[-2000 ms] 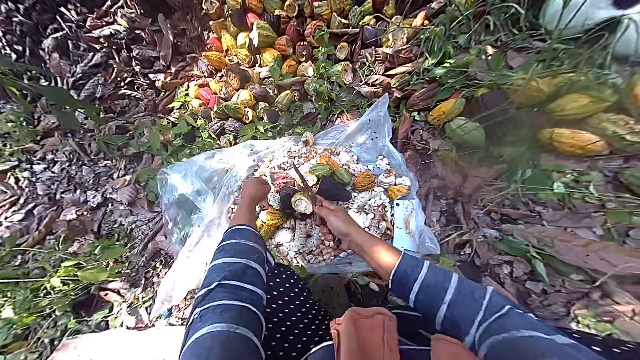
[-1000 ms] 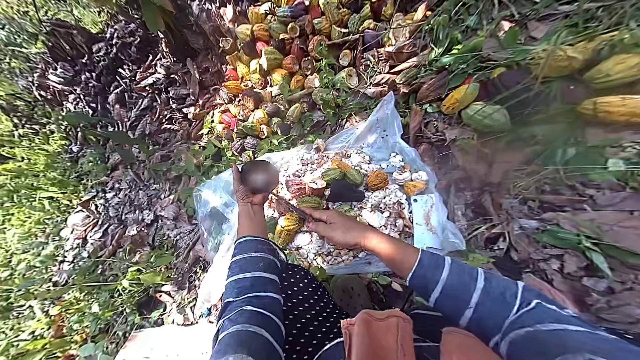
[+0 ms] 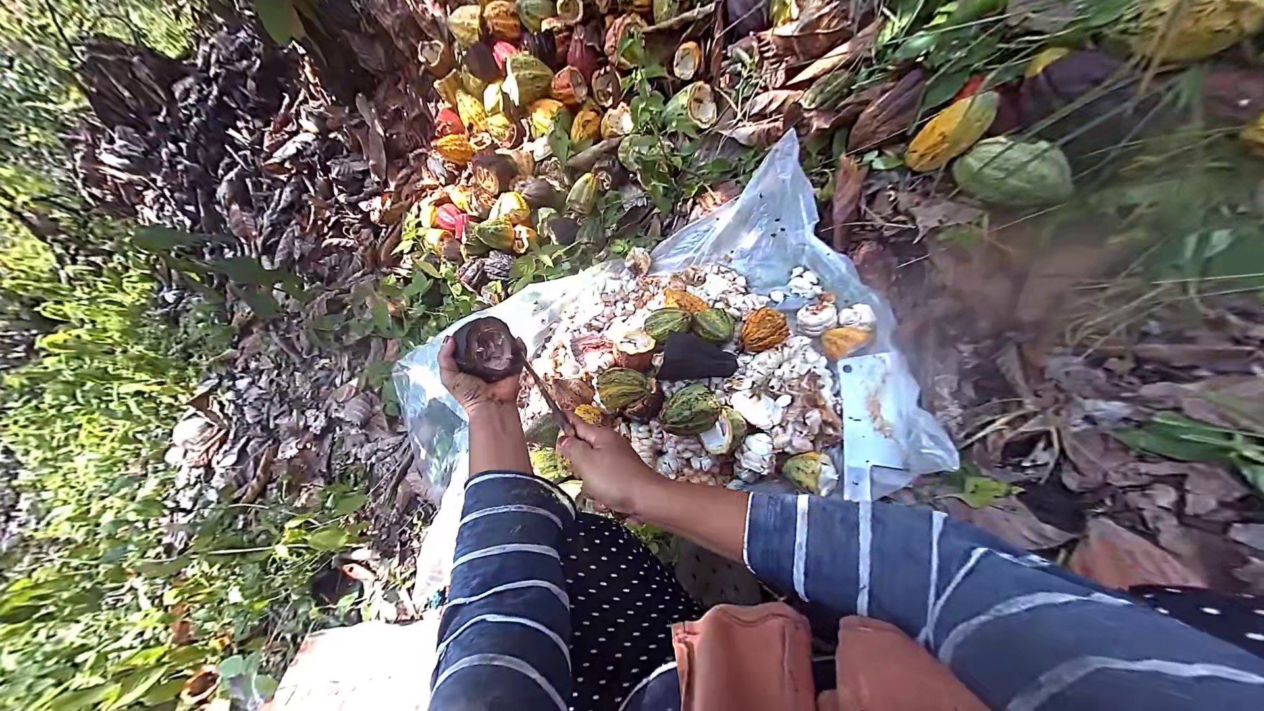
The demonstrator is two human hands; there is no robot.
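Note:
My left hand holds a dark, opened cacao pod, its hollow facing up, over the left part of a clear plastic sheet. In my right hand is a thin, dark blade or stick, whose tip reaches the right edge of that pod. Wet white cacao beans cover the sheet. Among them lie green-striped pod pieces, an orange pod piece and a black pod piece. A flat, pale rectangular thing rests at the sheet's right side.
Beyond the sheet is a heap of cut pod husks. Whole cacao pods, one yellow and one green, lie at the upper right. Dry leaves and green plants cover the ground around.
Two seconds ago both hands were over the sheet's middle near a pod with a pale cut face. My left hand is now at the sheet's left side with a dark pod. The view has shifted.

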